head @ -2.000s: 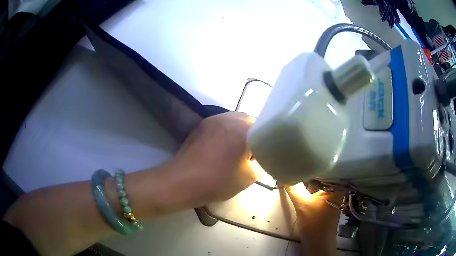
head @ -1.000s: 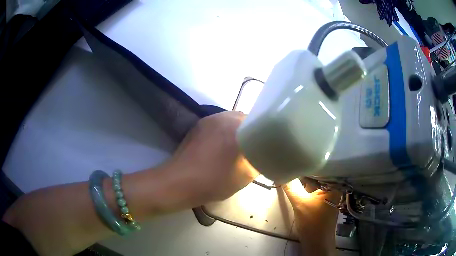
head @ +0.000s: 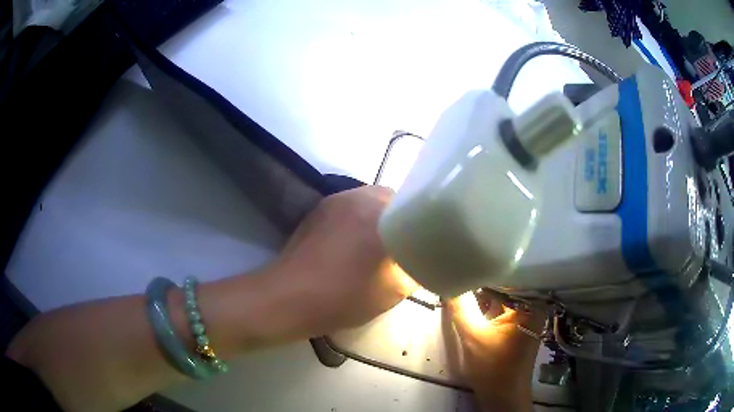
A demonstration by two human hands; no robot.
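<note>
A long dark fabric strip [head: 265, 165] with a greyer side runs from the upper left down to my left hand [head: 334, 253]. My left hand is over the strip's near end beside the lamp head; its fingertips are hidden behind the lamp. My right hand [head: 491, 342] is below the sewing machine [head: 579, 233] head, near the needle area, lit by strong glare. Its fingers are partly hidden by the lamp and machine, and I cannot tell what they hold. The presser foot and needle are not clearly visible.
The white lamp head [head: 463, 197] on a ribbed gooseneck [head: 555, 50] covers the centre. A bed plate [head: 386, 342] lies in the white tabletop [head: 121, 193]. Dark fabric [head: 48, 121] lies at the far left. Dark purple-black pieces [head: 626, 18] are beyond the table, upper right.
The lamp and machine head appear slightly further left in view. My right hand has shifted slightly left under the machine. My left hand and the strip are nearly unchanged.
</note>
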